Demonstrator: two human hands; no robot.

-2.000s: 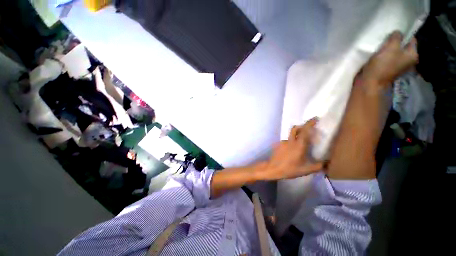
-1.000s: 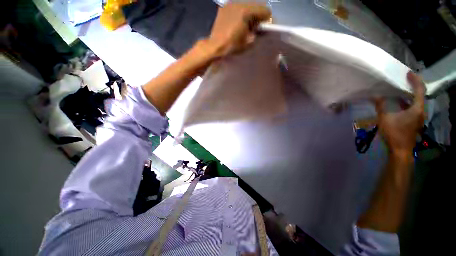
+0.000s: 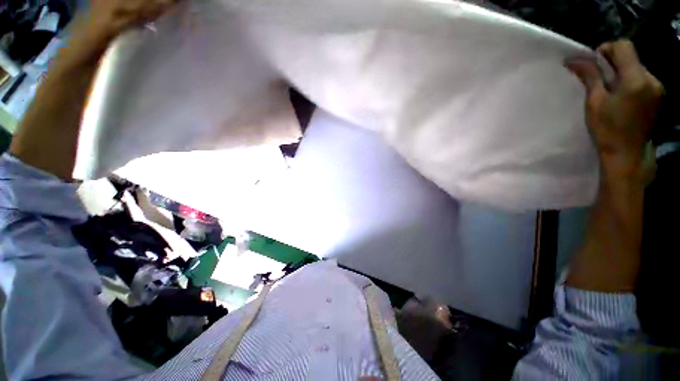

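Observation:
The white fabric is held up and spread between my two hands above the table, its lower edge hanging in a curve. My left hand grips its upper left edge and is partly cut off by the top of the picture. My right hand pinches its upper right edge. A small part of the dark suiting cloth shows in the gap under the fabric; the rest is hidden.
The pale blue-grey table has a dark edge rail at right. Fabric offcuts lie heaped below the table edge at left. A tape measure hangs down my shirt.
Both hands have moved apart, the left far to the left, the right up and slightly right. The white fabric has opened out wide and now covers most of the dark cloth and the yellow bag.

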